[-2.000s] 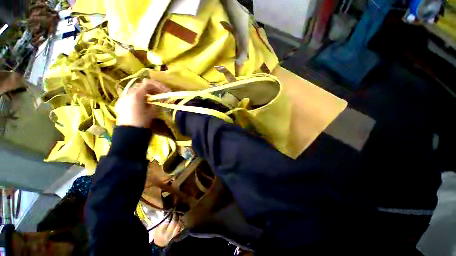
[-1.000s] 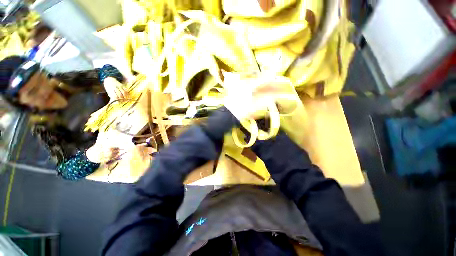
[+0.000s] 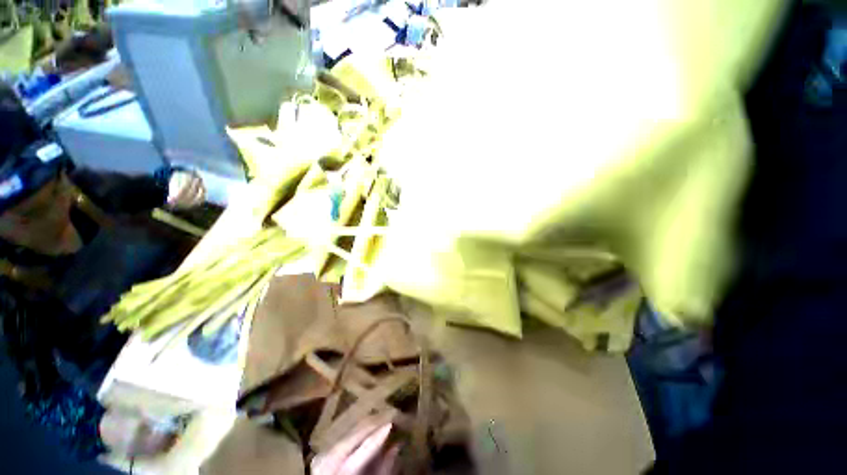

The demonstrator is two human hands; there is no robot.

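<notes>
A large yellow piece, glared to white and blurred, fills the upper right close to me. Yellow folded bag pieces lie under its lower edge. Brown bag pieces with straps lie at the lower centre of the bench. A hand, apparently my left hand, shows only its fingers at the bottom edge, against the brown straps; its grip is unclear. My right hand cannot be made out.
A bundle of yellow strips lies at the left on the bench. Crumpled yellow pieces are behind. A person in a dark cap is at the left, with a hand by a grey machine or box.
My view has swung. The yellow bag with looped handles no longer shows between my hands. A large yellow piece now covers the upper right, and the brown bag pieces are more exposed.
</notes>
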